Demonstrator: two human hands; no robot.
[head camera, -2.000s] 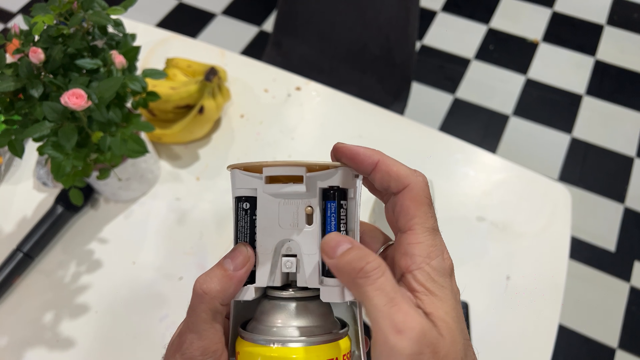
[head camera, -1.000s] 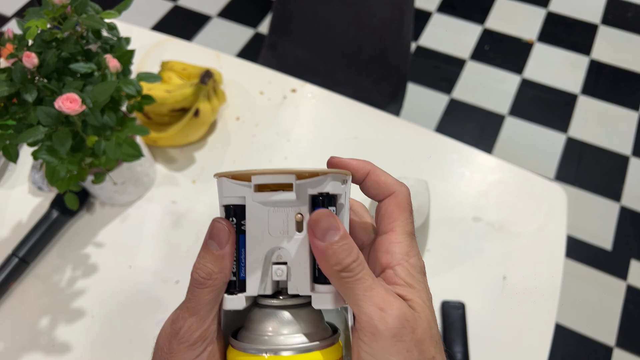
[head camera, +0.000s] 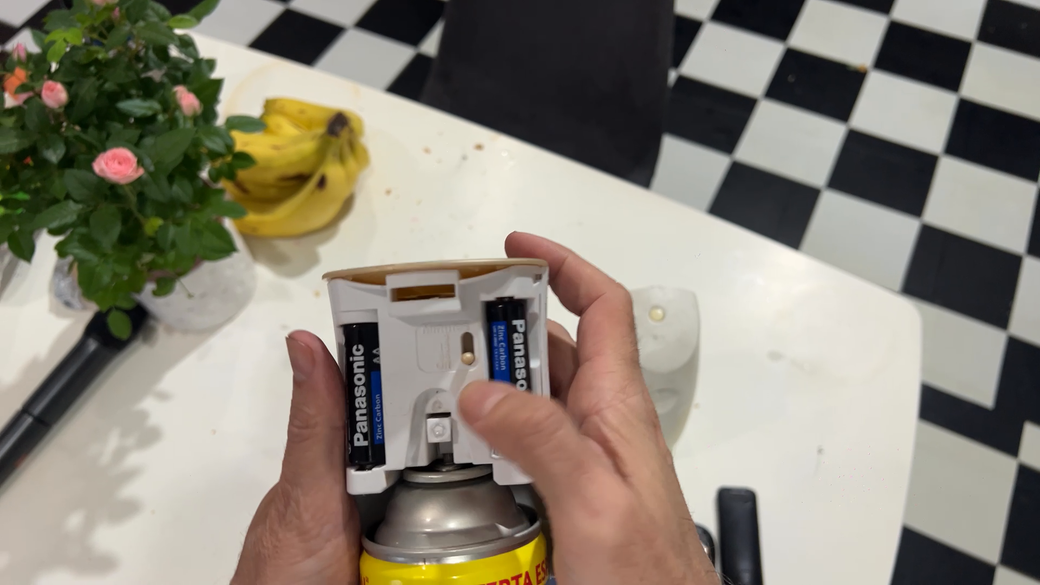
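Note:
Between my hands is the white plastic body of an automatic spray dispenser (head camera: 406, 357), its inner side facing me. A black Panasonic AA battery (head camera: 363, 398) lies in the left slot and another black AA battery (head camera: 508, 337) in the right one. Below, a yellow aerosol can (head camera: 451, 569) with a metal dome meets the dispenser's nozzle part. My left hand (head camera: 305, 487) holds the left side, its thumb along the edge. My right hand (head camera: 601, 422) grips the right side, index finger at the top corner, thumb tip over the middle beside the small slide switch (head camera: 467, 349).
On the white table (head camera: 796, 366) lie bananas (head camera: 301, 171) at the back left, beside a potted pink rose plant (head camera: 122, 162). A black tube-like object (head camera: 49, 398) lies at left. Right of my hands are a white plastic cover (head camera: 674, 349) and a black object (head camera: 738, 536). A dark chair (head camera: 552, 81) stands behind.
My right thumb has moved from the right battery to the middle of the dispenser. My left thumb has shifted outward, uncovering more of the left battery.

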